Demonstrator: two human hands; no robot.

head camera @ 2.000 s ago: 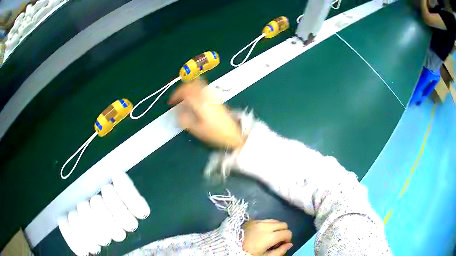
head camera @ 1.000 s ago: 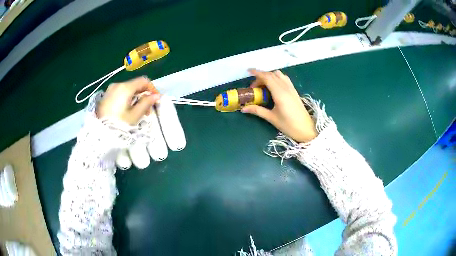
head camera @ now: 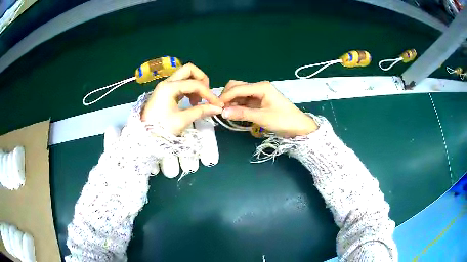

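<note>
My left hand (head camera: 179, 102) and my right hand (head camera: 269, 108) meet fingertip to fingertip above the near edge of the white strip. Both pinch the thin white cord loop (head camera: 233, 126) of a yellow corded product (head camera: 257, 130). Most of that product is hidden under my right hand; only a small yellow-brown part shows below the palm. A stack of white rounded tags (head camera: 209, 146) lies on the dark green surface, partly covered by my left hand and cuff. I cannot tell whether a tag is between the fingertips.
Several yellow corded products (head camera: 356, 59) lie on the green conveyor belt (head camera: 246, 43) beyond the white edge rail (head camera: 340, 88). A grey post (head camera: 435, 51) stands at right. A cardboard sheet (head camera: 38, 169) at left holds white stacks (head camera: 11, 168). Blue floor shows at lower right.
My right hand has moved left from the product's body to its cord, meeting my left hand. The product now sits mostly under my right hand. The view has shifted.
</note>
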